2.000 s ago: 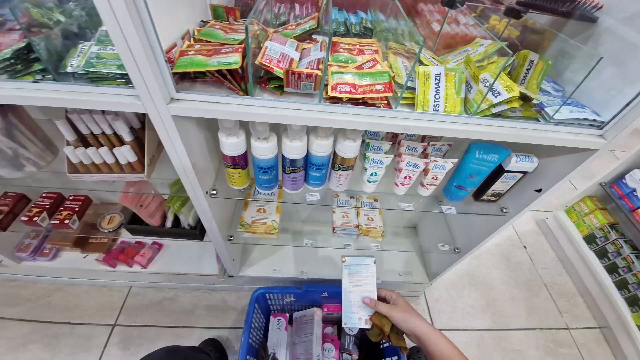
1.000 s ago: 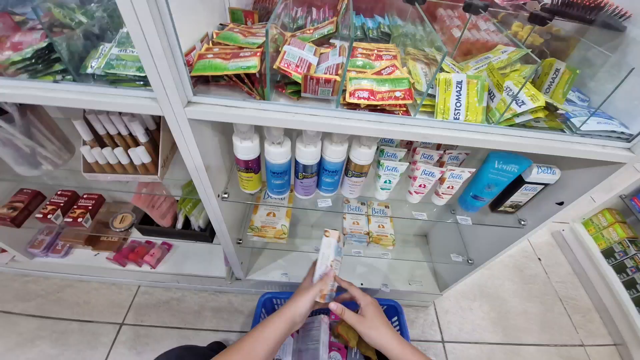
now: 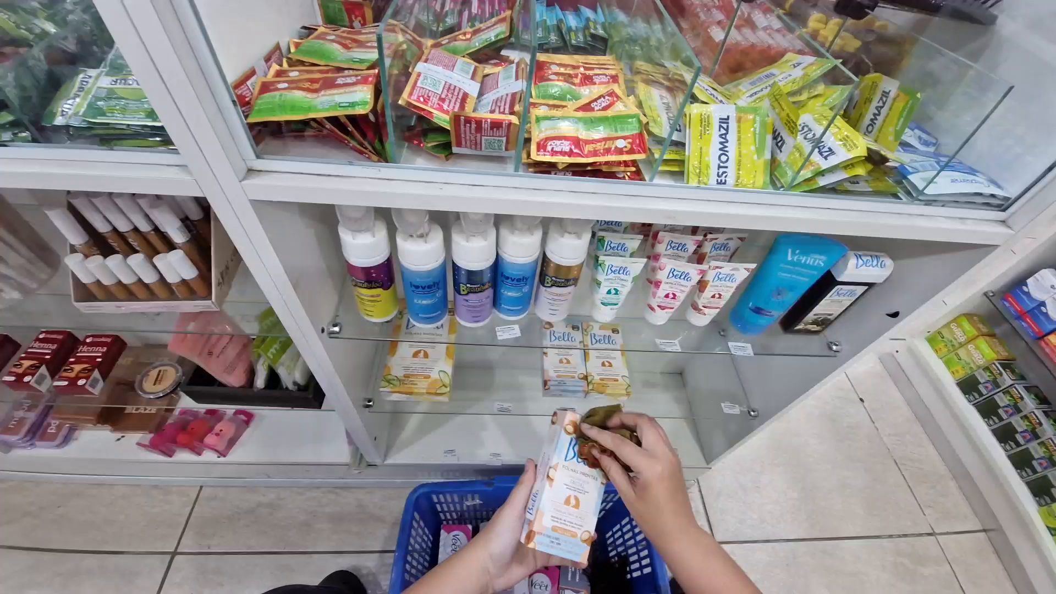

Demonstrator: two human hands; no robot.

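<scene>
My left hand holds an upright white and orange Bella box by its left side and bottom. My right hand grips a crumpled brown-green cloth against the box's upper right front. Below both hands is a blue plastic basket with several boxes in it, among them a pink Veet box; my hands and the box hide part of its contents. Similar Bella boxes stand on the lower glass shelf beyond my hands.
Pump bottles, cream tubes and a blue Venus bottle line the upper glass shelf. Sachets fill glass bins above. Cosmetics stand at left. Another stocked shelf is at right, past floor tiles.
Two seconds ago the right hand alone showed, holding a box above the basket. The left hand has since come in and taken hold of a box, whose orange-printed front now faces the camera.
</scene>
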